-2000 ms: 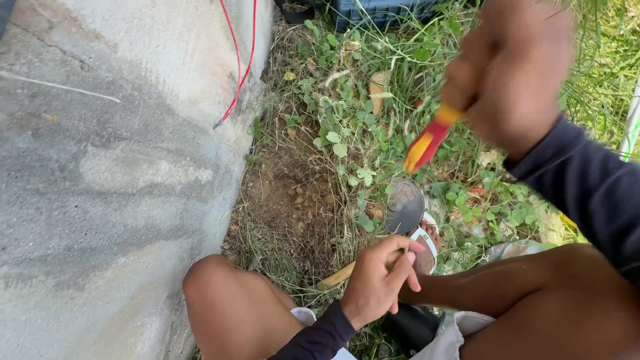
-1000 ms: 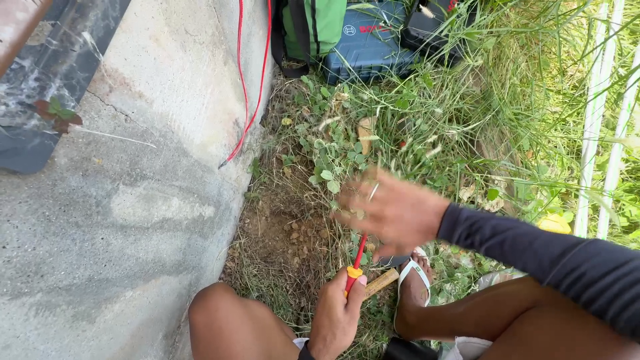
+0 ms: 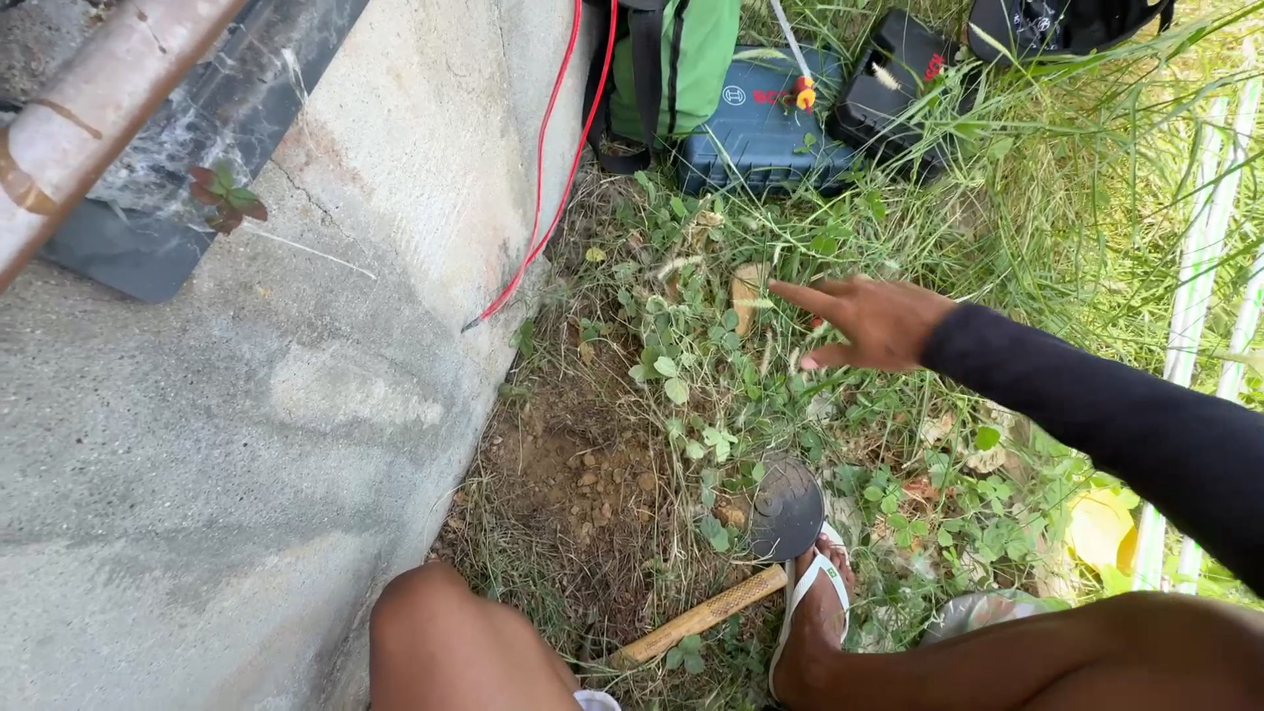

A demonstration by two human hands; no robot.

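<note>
My right hand (image 3: 869, 321) reaches over the grass with its fingers apart and holds nothing. Its index finger points toward a tan piece (image 3: 748, 296), perhaps wood or stone, lying in the weeds; whether they touch I cannot tell. A small red thing shows partly behind the fingers. Below, a round black disc (image 3: 787, 509) lies beside my foot in a white flip-flop (image 3: 832, 583). A wooden handle (image 3: 701, 614) rests on the soil near that foot. Red wires (image 3: 553, 207) hang against the concrete, their dark tip low. My left hand is out of view.
A concrete wall (image 3: 395, 197) rises at the left, with a rusty pipe (image 3: 89, 128) at its top. At the back are a green bag (image 3: 681, 79), a blue Bosch case (image 3: 770, 128), a red-and-yellow tool (image 3: 805, 94) over it, and a black case (image 3: 894, 89). White strips (image 3: 1200, 276) lie right.
The red-and-yellow screwdriver was in my right hand, then in my left hand one second ago. My left hand has left the view. My right hand has moved up, away from my lap.
</note>
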